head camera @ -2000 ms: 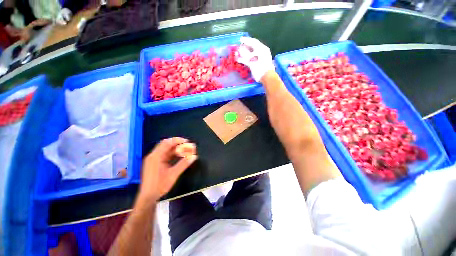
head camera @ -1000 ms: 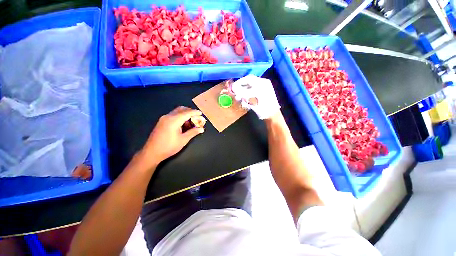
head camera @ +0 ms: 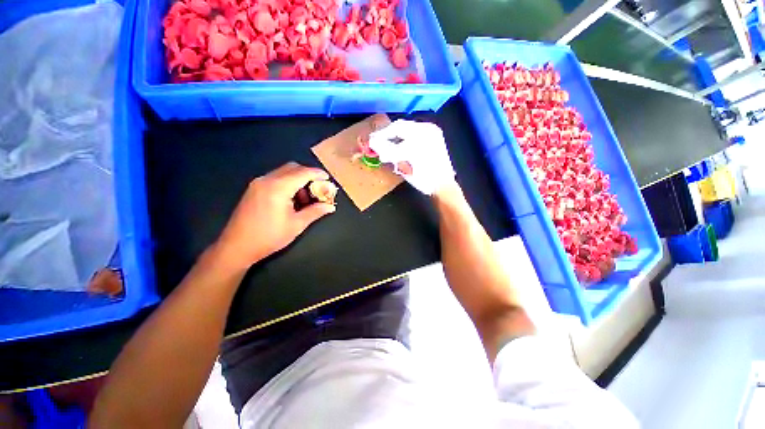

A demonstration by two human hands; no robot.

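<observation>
My bare left hand (head camera: 273,211) pinches a small pale insert piece (head camera: 322,192) between thumb and fingers, left of the brown board. My right hand (head camera: 417,157), in a white glove, holds a small red part (head camera: 366,149) over the green cup (head camera: 371,161), which it partly covers. The tan square board (head camera: 361,189) lies on the dark bench between the hands. Whether the red part touches the cup is hard to tell.
A blue tray (head camera: 294,99) of loose red parts stands ahead. A long blue tray (head camera: 518,167) of joined pieces in rows stands to the right. A blue tray (head camera: 137,209) with a white liner sheet (head camera: 54,126) and a brownish piece (head camera: 106,282) stands left.
My gloved right hand has come from the red-part tray to the board and now holds a red part at the green cup. My left hand still holds the pale piece. The view has shifted.
</observation>
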